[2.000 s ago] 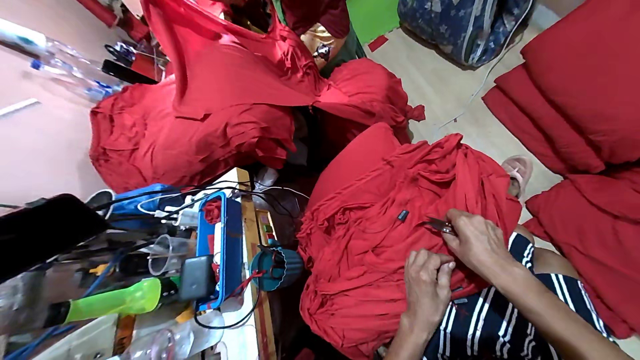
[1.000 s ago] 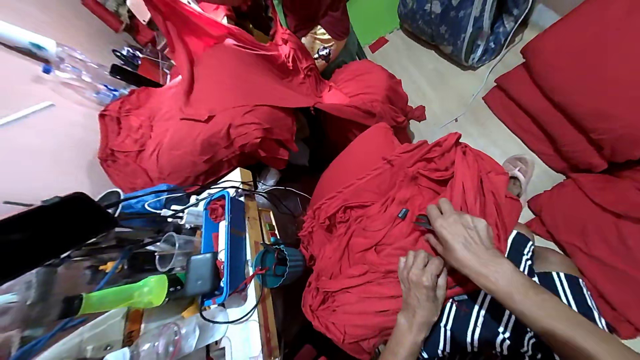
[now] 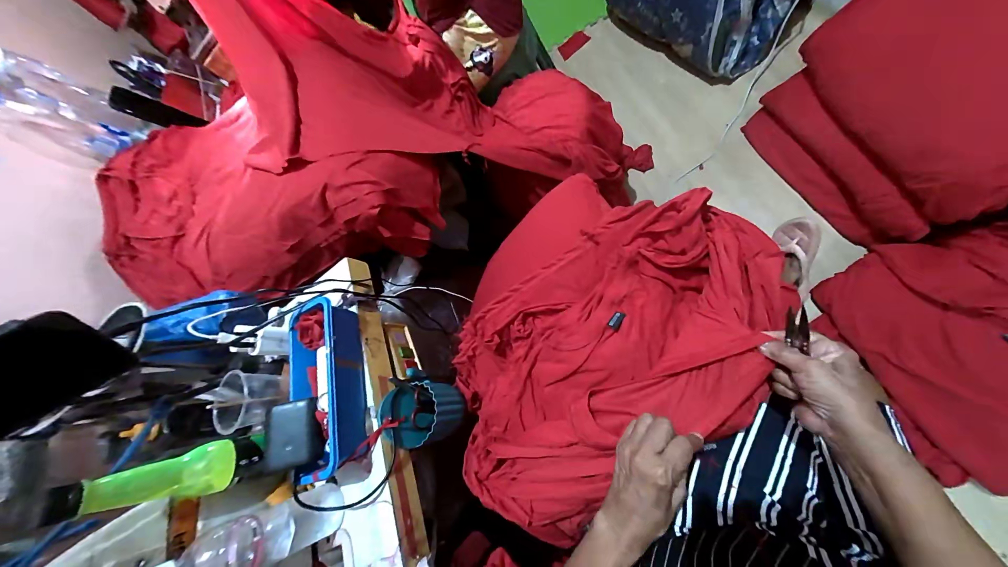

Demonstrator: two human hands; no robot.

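Red fabric [image 3: 583, 378] with a small dark label [image 3: 616, 320] lies bunched over my lap. My left hand [image 3: 650, 472] pinches its near edge between thumb and curled fingers. Out to the right, my right hand [image 3: 823, 386] pulls a corner of the fabric taut between thumb and fingertips. The same hand holds small metal thread snips [image 3: 797, 331], their blades pointing up and away from the cloth. The palm side of my left hand is hidden.
Folded red cloth [image 3: 906, 118] is stacked at right. More red garments [image 3: 276, 205] hang at upper left, near another person's arm [image 3: 480, 47]. A cluttered table holds a blue tray [image 3: 342, 394] and a green flashlight [image 3: 161, 476]; a teal container [image 3: 445, 413] sits beside it.
My right hand has moved right with the snips, away from the middle of the cloth, and now stretches out a corner of it. The left hand remains at the near edge.
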